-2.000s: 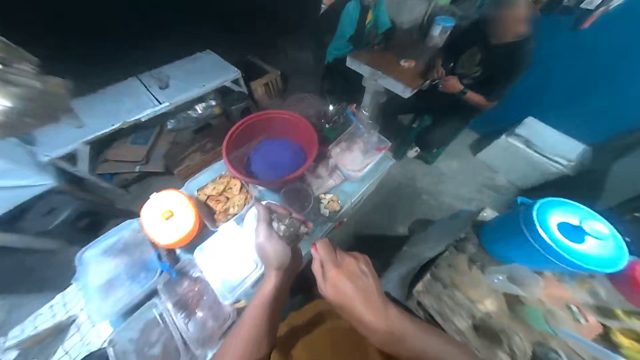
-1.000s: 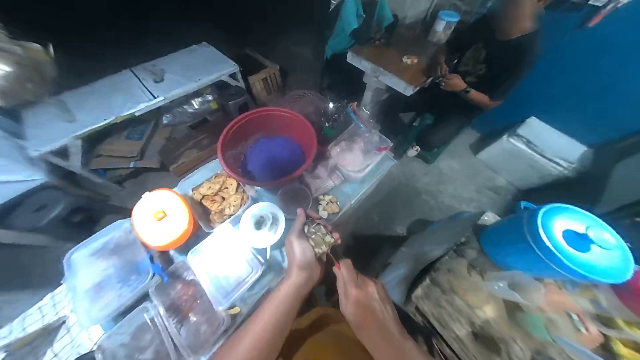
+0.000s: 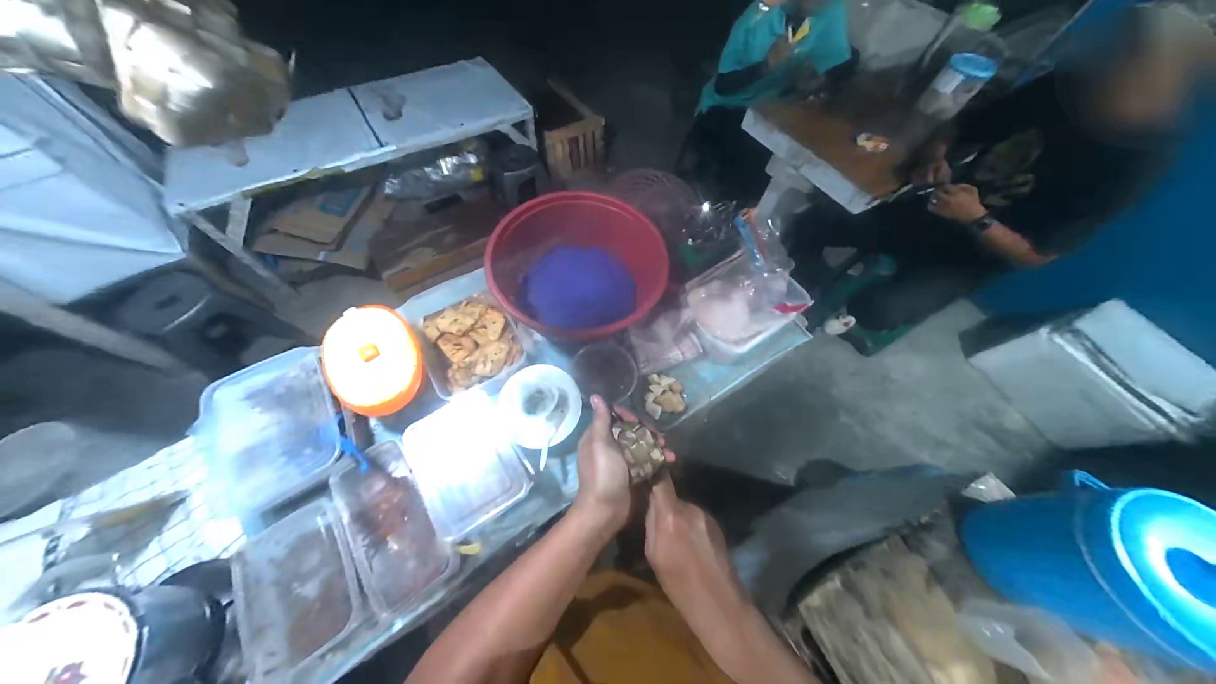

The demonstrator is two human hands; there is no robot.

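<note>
My left hand [image 3: 608, 465] is cupped around a cluster of small pale food pieces [image 3: 640, 448], held over the front edge of the long table. Just below it, my right hand [image 3: 673, 521] has its fingers curled close to the cluster's underside; what it grips there is hidden. A small heap of similar pale pieces [image 3: 665, 396] lies on the table beyond the hands. Left of my left hand stands a white bowl [image 3: 540, 407] with a spoon. Behind are a clear round container [image 3: 605, 372] and a red plastic basin [image 3: 577, 332] with something purple inside.
Plastic containers [image 3: 294, 579] and an orange-rimmed round container [image 3: 371, 361] line the table's left part. A tub of browned flat food pieces [image 3: 472, 342] sits beside the basin. At right stands a blue lidded bucket [image 3: 1054, 560]. A person [image 3: 1026, 161] sits at a small wooden table [image 3: 826, 142].
Two seconds ago the white bowl did not show in its present place; it appears there one second ago. Both hands stay close together, and the cluster now shows more plainly in my left hand.
</note>
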